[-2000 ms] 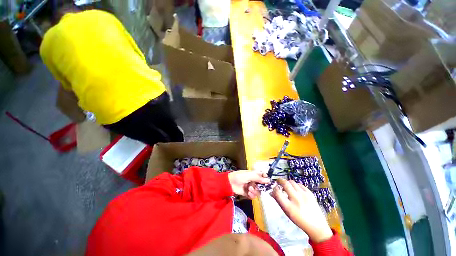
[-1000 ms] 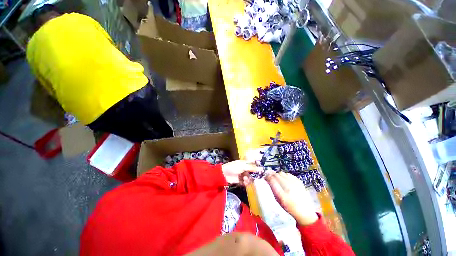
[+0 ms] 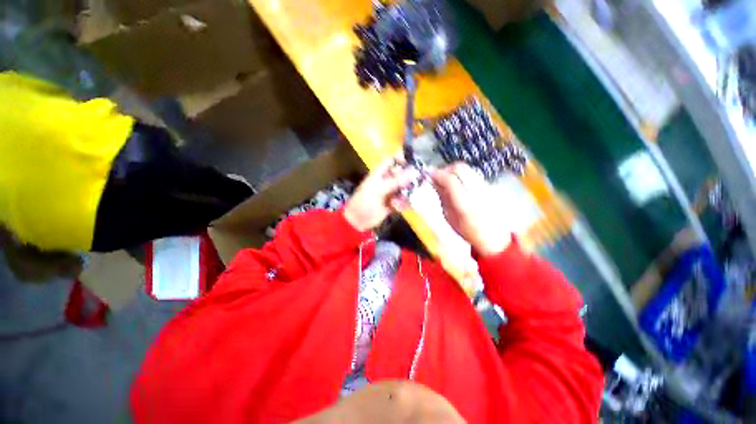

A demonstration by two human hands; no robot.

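My left hand [image 3: 377, 195] and my right hand [image 3: 470, 203] are close together over the bench's near edge. Between their fingertips is a small dark-and-white module [image 3: 408, 170], blurred and partly hidden by the fingers. A black cable tail [image 3: 409, 116] rises from it, away from me. Both hands' fingers are closed on the module. Rows of dark-and-white modules [image 3: 477, 137] lie just beyond my right hand. A pale backing sheet [image 3: 510, 203] shows beside that hand.
Black rings [image 3: 375, 58] and a clear bag [image 3: 424, 33] lie farther up the orange-yellow board [image 3: 319, 50]. A carton [image 3: 302, 186] of white-grey parts stands below the bench edge. A person in yellow [image 3: 54, 161] is at left. A blue bin [image 3: 686, 302] is at right.
The view has swung, so the bench now runs diagonally and a blue bin shows at right. The black tail now stands up clear of the module rows. Both hands stay together at the module.
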